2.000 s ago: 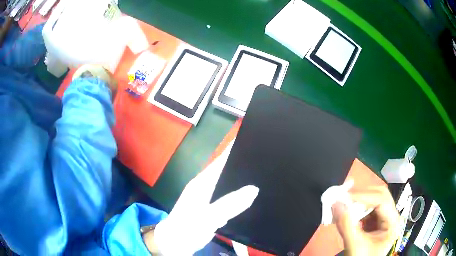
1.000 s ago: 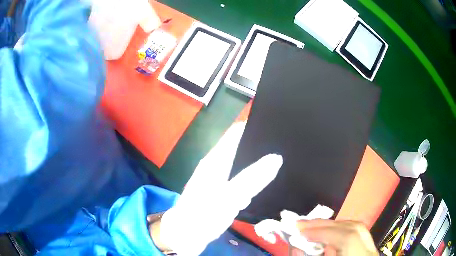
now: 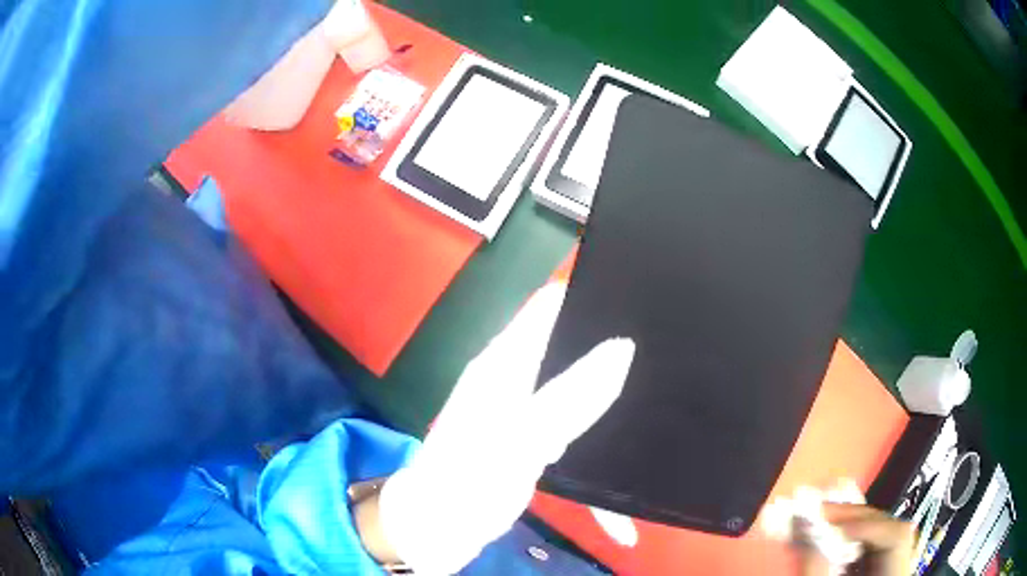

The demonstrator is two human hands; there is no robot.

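My left hand (image 3: 496,433), in a white glove, grips a large all-black tablet (image 3: 715,304) by its left edge, thumb over its face. The tablet is tilted above the orange-red mat (image 3: 845,433). My right hand (image 3: 873,542), mostly bare and blurred, is at the lower right, just off the tablet's lower right corner. It holds a crumpled white wiping cloth (image 3: 822,520) in its fingertips. Part of my right hand is cut off by the bottom edge.
Two boxed tablets (image 3: 479,141) (image 3: 591,141) lie beyond the held one. A white lid (image 3: 785,77) and another boxed tablet (image 3: 865,146) lie further right. A dispenser bottle (image 3: 937,385) stands by the black tool tray (image 3: 901,464). A neighbour's blue sleeve (image 3: 146,113) and a printed packet (image 3: 381,110) are at left.
The right hand with the cloth has moved from the tablet's lower edge to the right, clear of it. The left hand still holds the tablet. The neighbour's sleeve has shifted across the upper left.
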